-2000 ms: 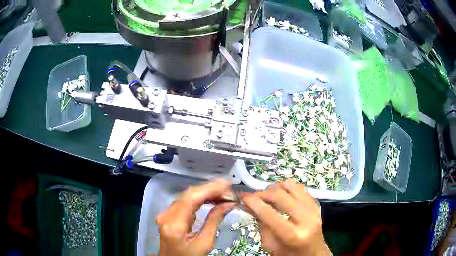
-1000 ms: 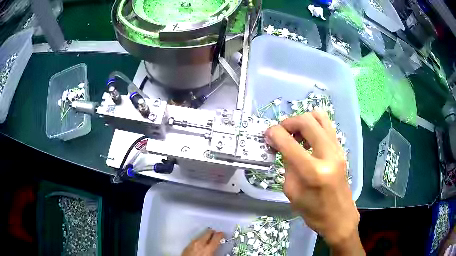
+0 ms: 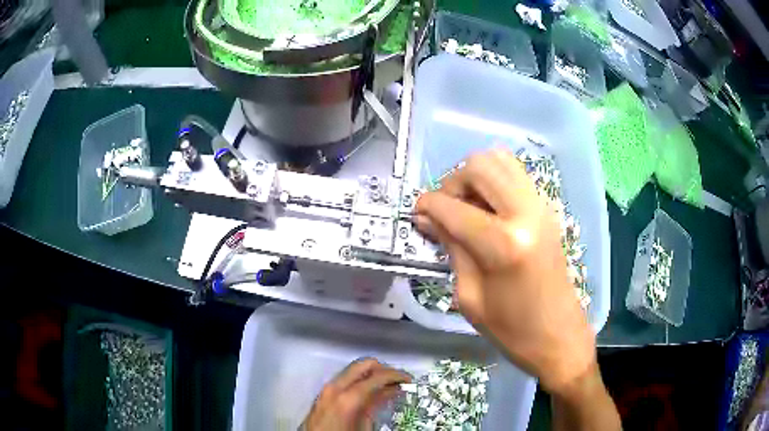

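My right hand (image 3: pixel 497 244) is at the right end of the silver press (image 3: pixel 371 215), thumb and fingertips pinched together at the nest; the fingers hide whatever is between them. My left hand (image 3: pixel 358 397) is low in the front bin (image 3: pixel 282 358), its fingertips at the left edge of a heap of white wired connectors (image 3: pixel 447 391); whether it holds one cannot be told. The rear bin (image 3: pixel 472 97), right of the press, holds another heap of connectors (image 3: pixel 552 189), partly hidden by my right hand.
The vibratory bowl feeder (image 3: pixel 278 84) stands behind the press, with a narrow feeder track (image 3: pixel 406 109). Small tubs stand left (image 3: pixel 118 206) and right (image 3: pixel 662 269). Green bags (image 3: pixel 624 147) lie at right. A dark green bin (image 3: pixel 135 379) is at lower left.
Both hands were together over the front bin; they parted. My right hand went to the press end, then shifted left along it. My left hand has moved slightly right and up to the heap.
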